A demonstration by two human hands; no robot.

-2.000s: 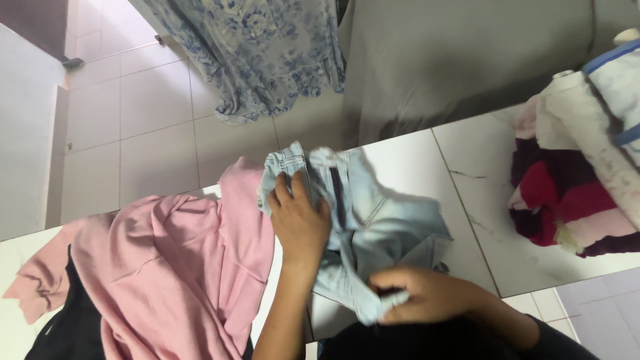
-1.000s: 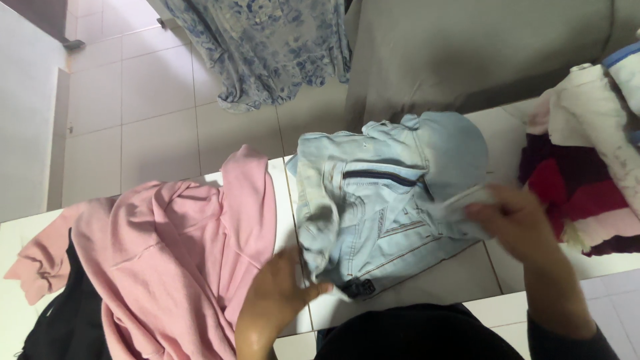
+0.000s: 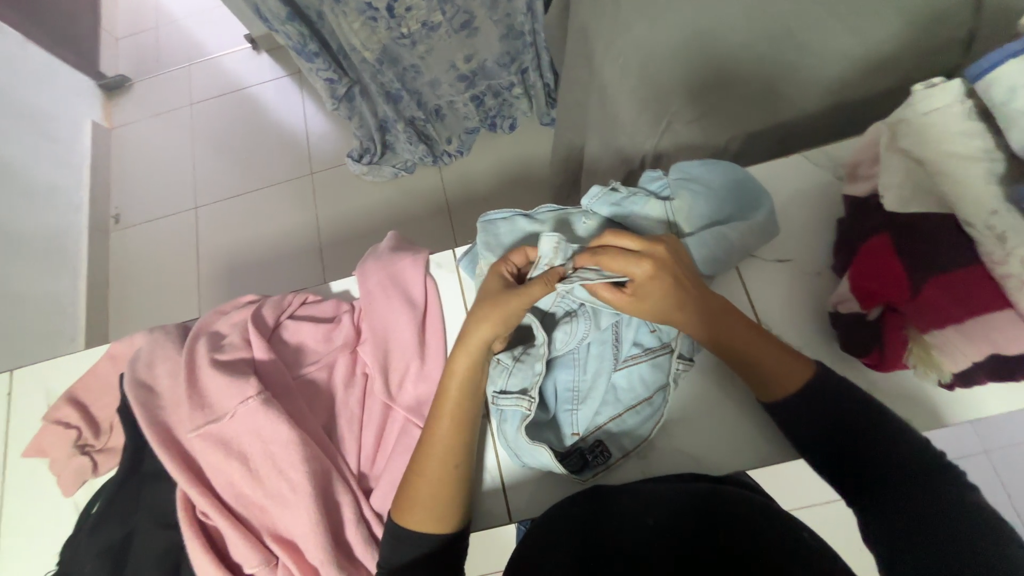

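Note:
Light blue denim jeans (image 3: pixel 596 384) lie bunched on the white tiled counter, the waistband nearest my body and one leg folded toward the far edge. My left hand (image 3: pixel 512 292) pinches one side of the waistband opening between thumb and fingers. Beside it, my right hand (image 3: pixel 648 276) grips the other side of the opening, its fingers bent over the cloth. Both hands meet near the fly, and the fastening between them is mostly hidden by the fingers. A dark label bearing writing shows inside the waistband.
A pink garment (image 3: pixel 296 384) lies left of the jeans, partly over a black garment (image 3: pixel 132 504). To the right is a pile with a red, maroon and pink cloth (image 3: pixel 936 296) and a whitish cloth (image 3: pixel 944 152). Blue floral fabric (image 3: pixel 448 72) hangs beyond the counter, beside a grey surface (image 3: pixel 720 80).
The jeans have been opened out and shifted, with the waistband now toward my body. Both hands have come together at the waistband; a second ago they were apart on either side.

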